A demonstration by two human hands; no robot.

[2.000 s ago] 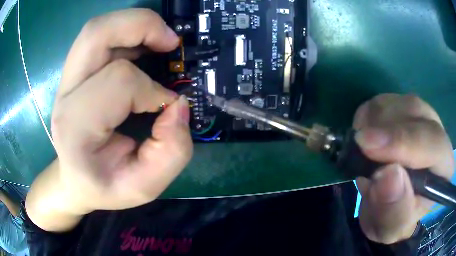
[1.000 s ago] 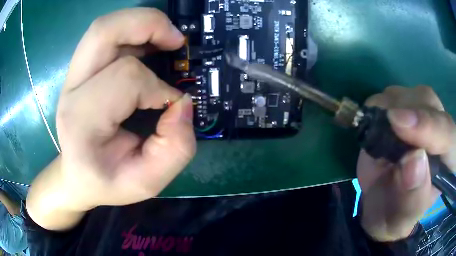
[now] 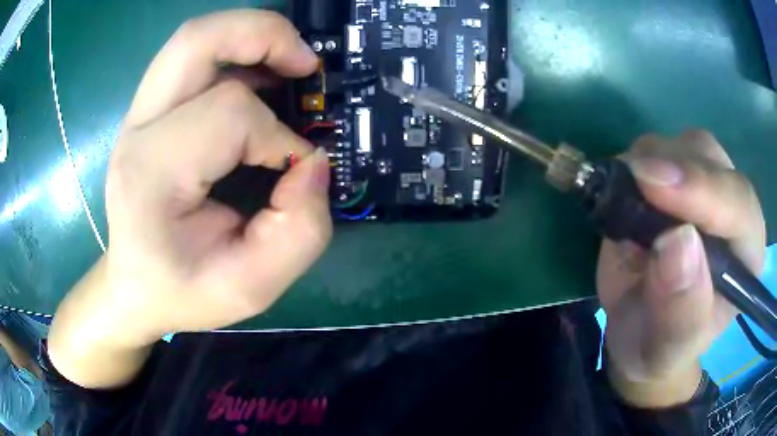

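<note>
The black circuit board (image 3: 434,111) lies in its dark housing on the green mat. My left hand (image 3: 221,170) is at its left edge, thumb and index finger pinched on thin lead wires (image 3: 292,159), of which a little red shows. Red, green and blue leads (image 3: 356,209) run to the board's lower left. My right hand (image 3: 682,247) holds the soldering iron (image 3: 477,119) by its black handle. The iron's tip is over the board's middle, right of the dark flex strip; whether it touches cannot be told. The orange-gold square (image 3: 313,101) sits beside my left fingers.
The green mat (image 3: 409,272) surrounds the device and ends in a curved front edge near my dark clothing. A black cord (image 3: 756,336) hangs by my right wrist. Part of another person (image 3: 21,375) shows at the lower left rim.
The iron's tip has moved up and away from the lead wires at the board's left edge to over its middle. My left hand keeps its pinch. The device sits slightly higher in view.
</note>
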